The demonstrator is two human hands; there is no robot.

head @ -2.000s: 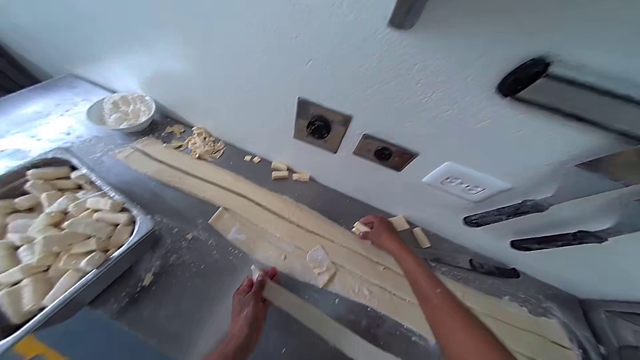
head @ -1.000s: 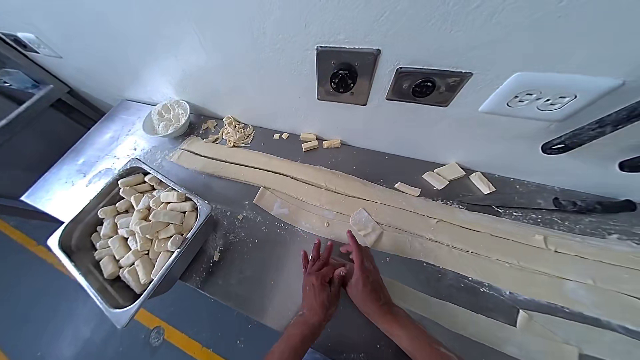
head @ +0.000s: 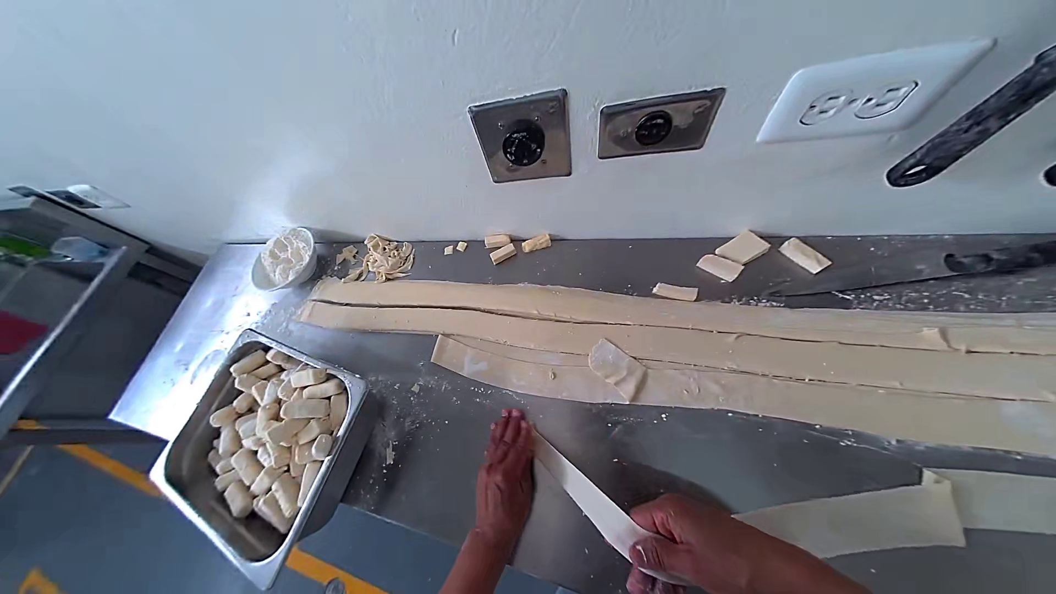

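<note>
My left hand [head: 505, 478] lies palm down on the steel counter, fingers together, beside the narrow end of a dough strip [head: 587, 495]; whether something is under the palm is hidden. Gripped in my right hand [head: 672, 540], the strip stretches slantwise between the two hands. Beyond them, long flat dough strips [head: 742, 351] run along the counter, with a small folded dough piece [head: 617, 369] on the nearest one. Another dough strip [head: 858, 516], overlapped near its middle, lies to the right behind my right hand.
A steel pan [head: 355, 404] of short filled-looking dough pieces [head: 276, 437] stands left, jutting past the counter edge. Along the wall are a bowl of flour [head: 285, 260], dough scraps [head: 386, 257], cheese-like sticks [head: 503, 252], pale slabs [head: 742, 246] and a dark-handled knife [head: 1002, 258]. Outlets are on the wall.
My hands, close together a second ago, are apart. My right hand has moved right and holds the strip. The small folded piece remains on the long dough.
</note>
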